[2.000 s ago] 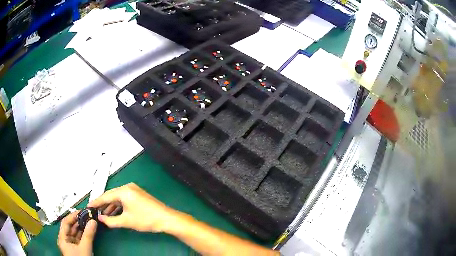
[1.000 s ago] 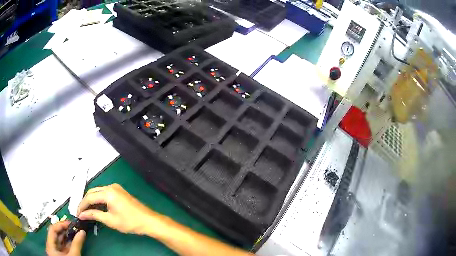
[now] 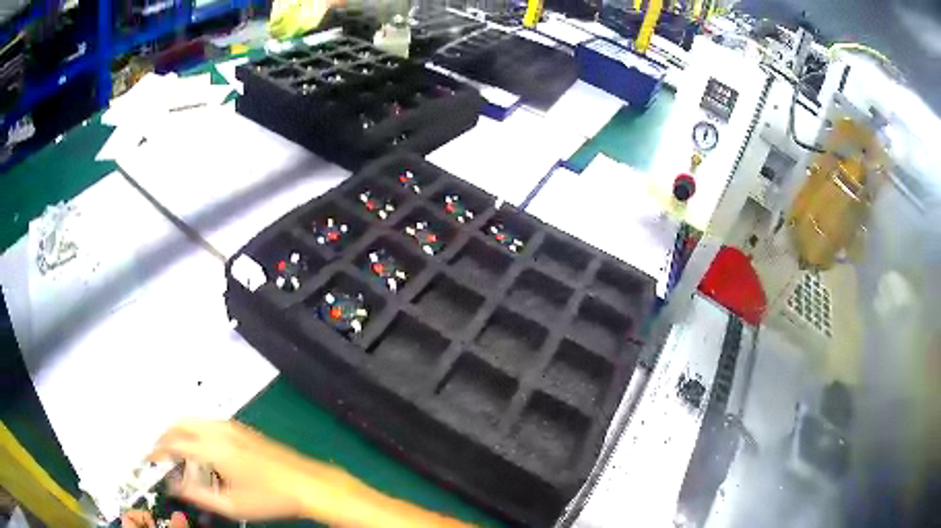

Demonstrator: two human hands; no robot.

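Observation:
My right hand (image 3: 242, 472) is blurred at the lower left, above the green mat, with its fingers bent over a dark area. Whether it grips anything there is unclear. My left hand (image 3: 155, 519) is mostly cut off by the bottom edge; only fingertips show, around a small dark part (image 3: 162, 504) with pale bits on it. My right hand partly covers this part. The black foam tray (image 3: 413, 413) lies to the right of my hands. Several of its pockets, at the far left, hold black discs (image 3: 343, 310) with red-orange dots and white tabs.
White sheets (image 3: 124, 340) lie left of the tray, with crumpled clear film (image 3: 60, 242) on them. Another foam tray (image 3: 356, 98) stands behind. The white machine (image 3: 712, 124), with gauge and red button, stands right. A yellow upright (image 3: 41, 476) is at lower left.
The view has tilted up, so my hands sit lower and my left hand is now largely out of frame. My right hand has moved over the small part and blurs.

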